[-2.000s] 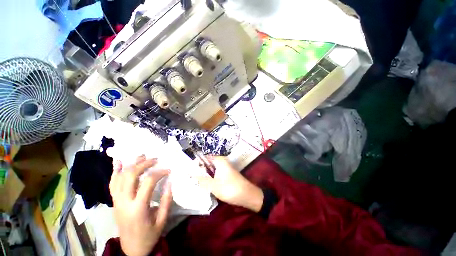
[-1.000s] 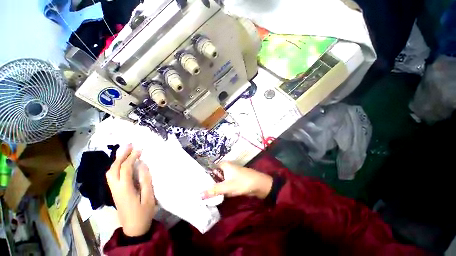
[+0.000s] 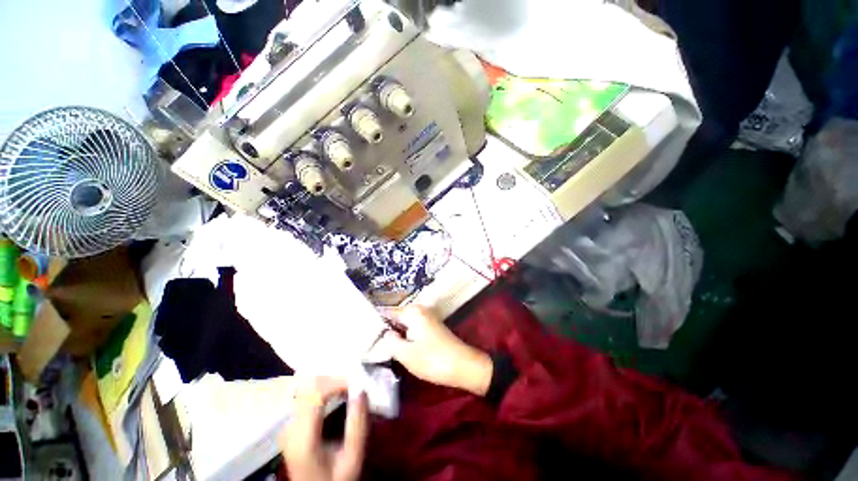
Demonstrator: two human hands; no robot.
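A white fabric piece [image 3: 296, 291] lies in front of the overlock machine [image 3: 376, 141], from the presser foot area [image 3: 299, 218] down to the table's front edge. My right hand [image 3: 435, 351] pinches its near edge, with the dark thread snips [image 3: 393, 325] held in the palm. My left hand [image 3: 325, 434] is low in the picture and blurred, its fingers at a bunched white end of fabric [image 3: 378, 389]; its grip is unclear. Black fabric pieces [image 3: 212, 329] lie left of the white piece.
Black-and-white trimmings [image 3: 395, 263] lie beside the foot. A red thread tangle [image 3: 502, 267] is on the table's right side. A fan [image 3: 80, 183] and cardboard box [image 3: 94, 296] stand left. Patterned cloth [image 3: 550, 111] lies right; a plastic bag [image 3: 649, 268] hangs below the edge.
My left hand has moved from the black fabric's side down and right to the near end of the white fabric. My right hand has shifted slightly left. More black fabric shows.
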